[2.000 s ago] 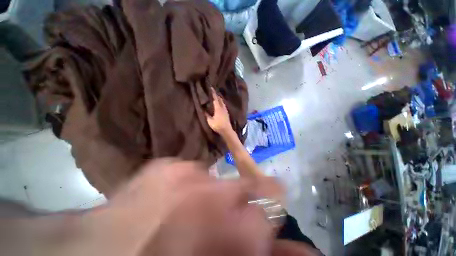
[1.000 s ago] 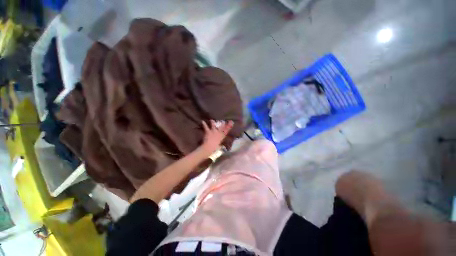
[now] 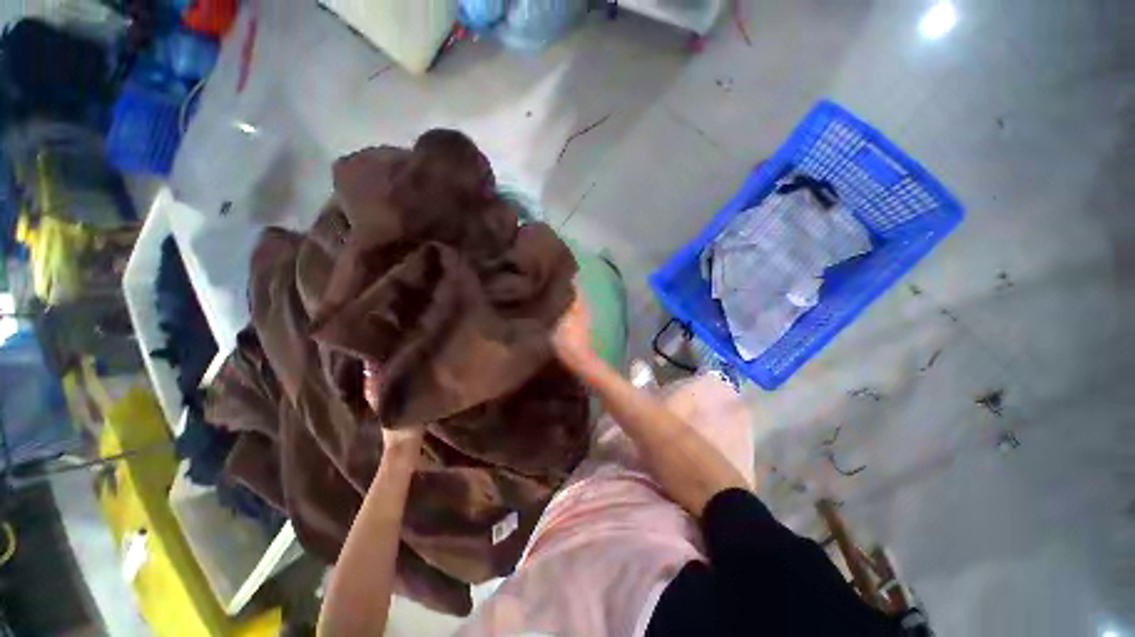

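A big heap of dark brown garments (image 3: pixel 299 411) lies in front of me, with a small white label (image 3: pixel 504 528) near its lower edge. My left hand (image 3: pixel 388 417) grips a bunched brown piece on top from its lower side; some fingers are hidden by cloth. My right hand (image 3: pixel 573 334) holds the right side of the same bunch, its fingertips partly hidden. Part of a green sack (image 3: pixel 606 311) shows beside and under the heap on the right.
A blue slatted basket (image 3: pixel 915 199) on the tiled floor at right holds a whitish bundle (image 3: pixel 784 274). White bins (image 3: pixel 152 268) with dark navy cloth stand at left, near yellow material (image 3: pixel 137 498). A blue basket (image 3: pixel 147 128) is at upper left. Thread scraps lie on the floor.
Both hands are now on the brown bunch; before, one hand rested on the heap and the other was off at the right. The bunched piece is gathered on top, and the view has shifted.
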